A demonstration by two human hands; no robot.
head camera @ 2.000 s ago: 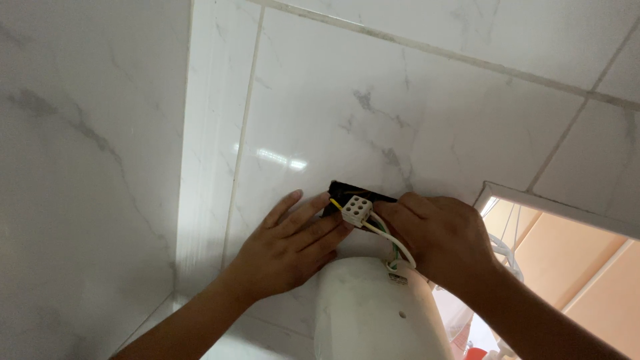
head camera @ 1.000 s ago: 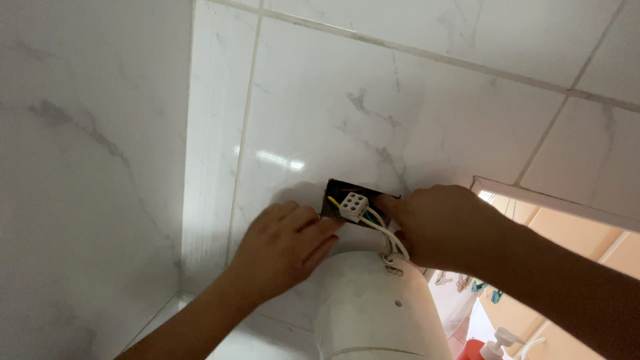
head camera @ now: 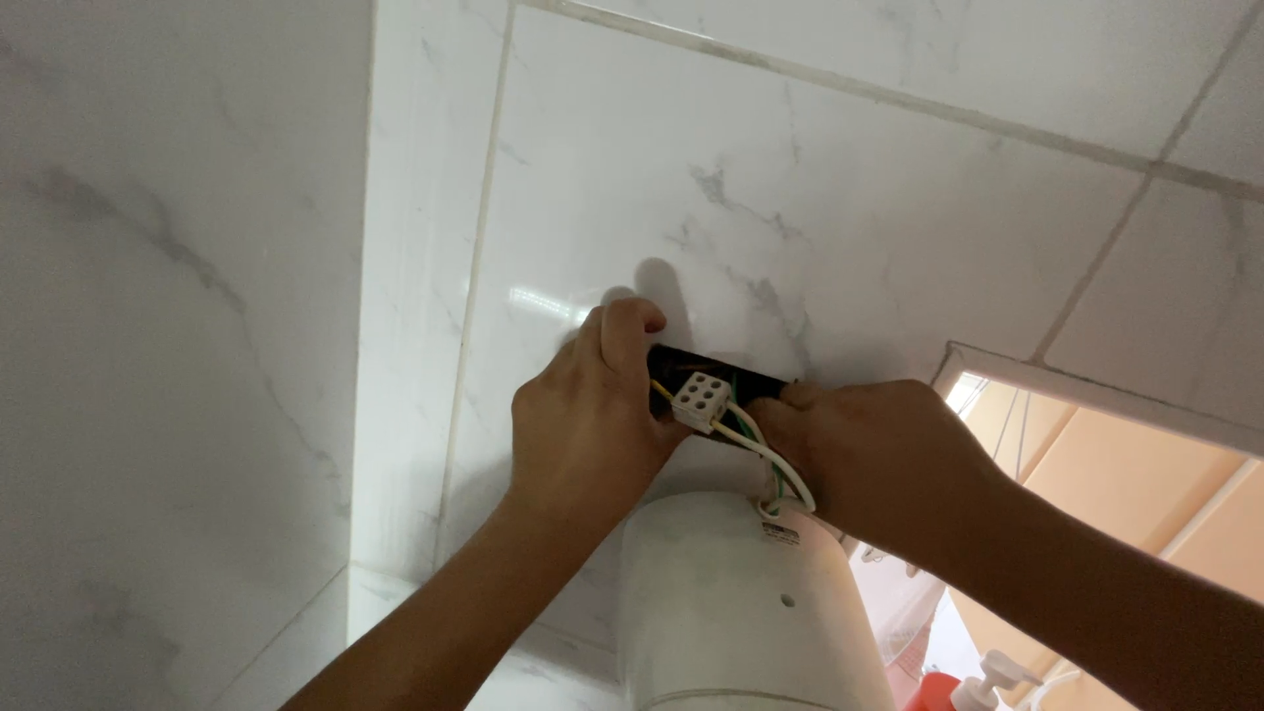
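Note:
A white terminal block (head camera: 702,401) with several holes hangs in front of a dark rectangular opening (head camera: 765,380) in the marbled tile wall. A yellow wire enters its left side; white and green wires (head camera: 787,476) run from its right side down to the top of a white cylindrical tank (head camera: 746,612). My left hand (head camera: 602,405) is at the opening's left edge, thumb close to the block, fingers bent against the wall. My right hand (head camera: 864,439) reaches into the opening's right end, its fingertips hidden. Whether either hand grips anything cannot be told.
A framed opening (head camera: 1106,405) lies to the right, with a white pump dispenser (head camera: 990,681) and a red object (head camera: 934,691) beyond its lower part. The tiled side wall (head camera: 197,346) stands on the left. The tank is just below my hands.
My left hand has turned and its fingers have bent upward at the left edge of the wall opening. My right hand stays at the right end.

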